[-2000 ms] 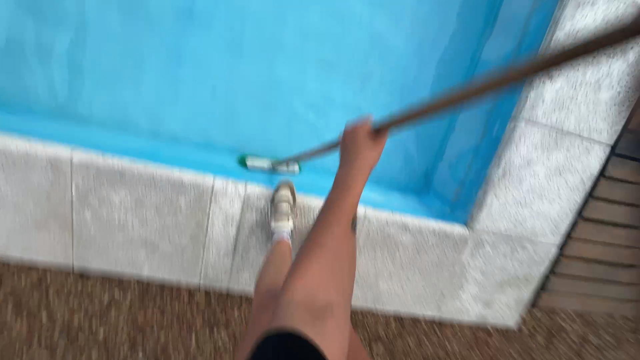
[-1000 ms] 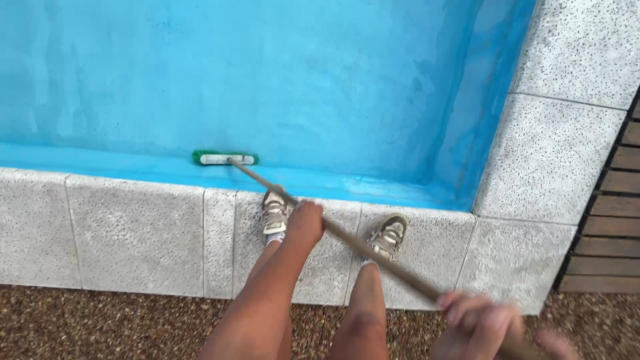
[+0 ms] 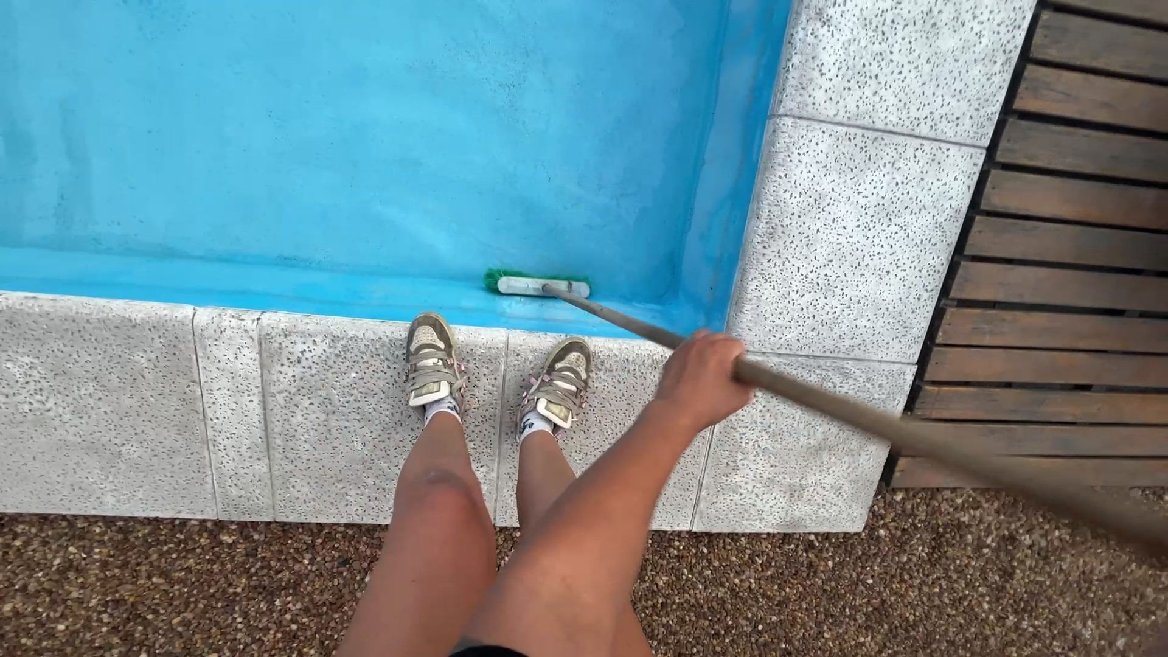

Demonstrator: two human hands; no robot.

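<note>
My left hand (image 3: 703,379) is closed around a long brown pole (image 3: 821,401), which runs from the lower right edge down to a pool brush (image 3: 545,286). The brush has a pale head and green bristles. It lies at the foot of the near wall of a blue swimming pool (image 3: 365,137), a little left of the corner. My right hand is out of view, as is the pole's upper end.
Both my feet, in laced sneakers (image 3: 432,360), stand on the speckled stone coping (image 3: 347,420) at the pool's edge. Brown pebble ground (image 3: 182,575) lies behind. A wooden slatted deck (image 3: 1049,319) borders the coping on the right.
The brush has moved right along the near wall, closer to the corner. My right hand, seen on the pole one second ago, has left the view. My left foot now stands closer to the right one.
</note>
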